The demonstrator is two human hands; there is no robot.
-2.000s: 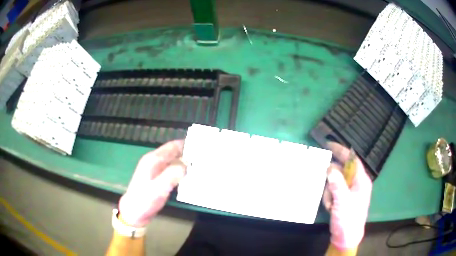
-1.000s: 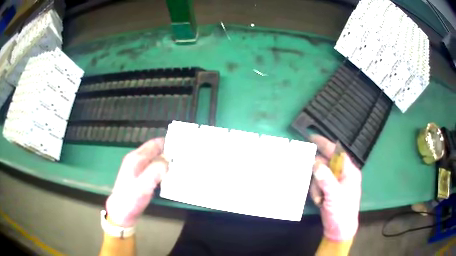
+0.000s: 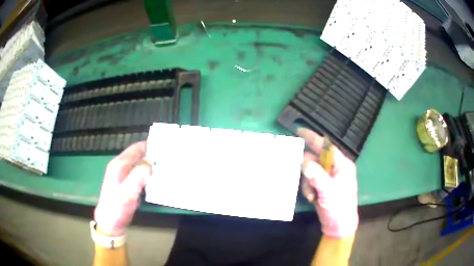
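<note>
A white circuit board panel [image 3: 224, 171] is held flat above the mat's front edge, notched long edge away from me; its face is blank with glare. My left hand [image 3: 122, 182], in a pink glove with a pale wristband, grips its left short edge. My right hand [image 3: 330, 184], also in a pink glove, grips its right short edge. A small yellow hand tool [image 3: 327, 157] is also in my right hand, partly hidden by fingers. A black slotted rack [image 3: 119, 111] lies at left and another slotted rack [image 3: 338, 101] lies angled at right.
White panels stand in a stack at the left rack's far end [image 3: 34, 114] and another stack at the right rack's far end [image 3: 377, 41]. A green upright [image 3: 160, 23] stands at the back. A round gold pot [image 3: 432, 130] and a yellow block [image 3: 450, 171] are at right.
The view has shifted to the right, so racks, stacks and hands appear further left. Both hands still hold the panel, which looks slightly less tilted.
</note>
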